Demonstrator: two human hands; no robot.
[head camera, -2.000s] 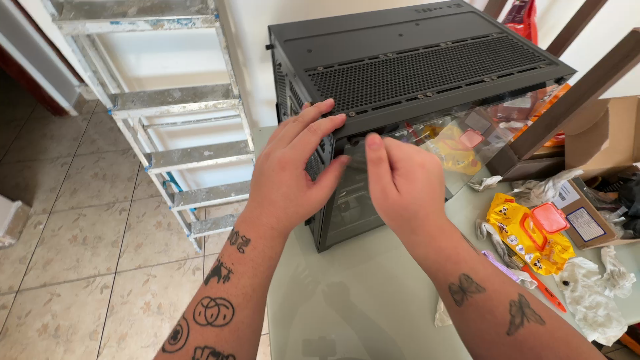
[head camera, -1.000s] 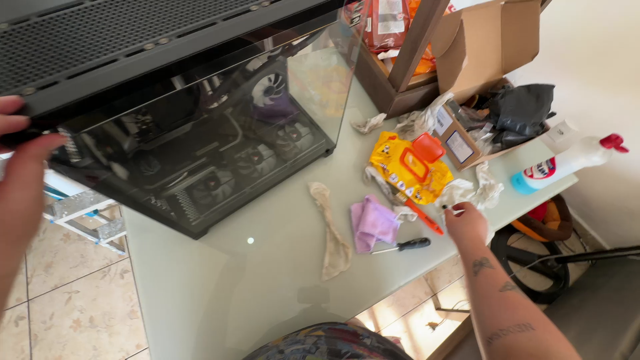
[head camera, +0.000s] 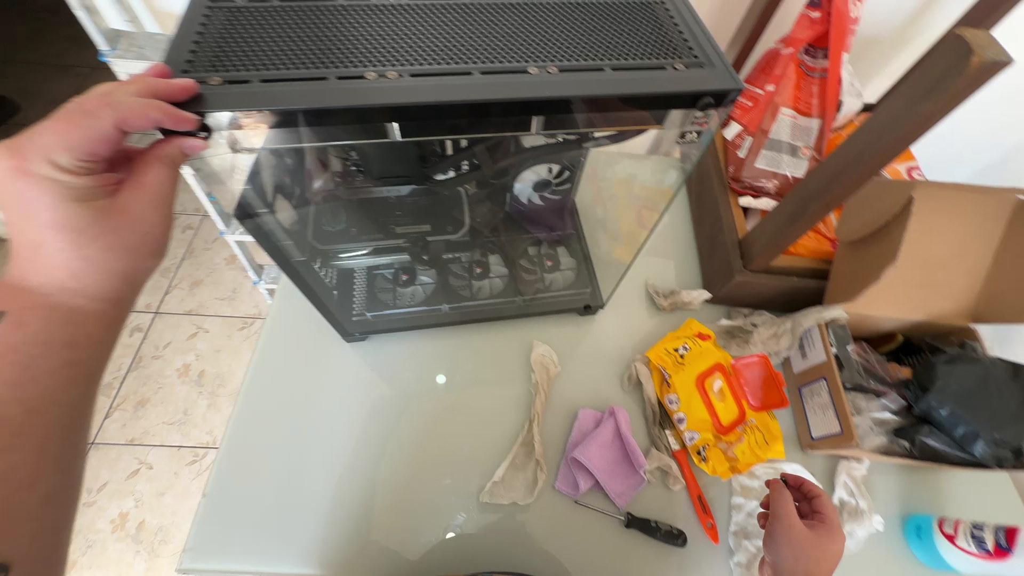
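Observation:
A black computer case with a glass side panel stands on the glass-topped table. Fans and a graphics card show through the panel. My left hand grips the top left front corner, thumb and fingers around a small black part there. At the lower right, my right hand pinches a tiny dark piece, perhaps a screw, over a crumpled white wipe. Left of that hand lie an orange-handled brush, a screwdriver and a purple cloth. An open yellow wipes pack is just above it.
A cardboard box holding black bags sits at the right. Behind it, a wooden frame holds red and orange packets. A used wipe lies near the table's middle, a spray or cleaner bottle at the lower right. A stepladder stands behind the case.
My right hand has moved from beside my left hand at the case's top edge to the wipes on the right, and now holds a tiny dark piece. My left hand remains at the case corner.

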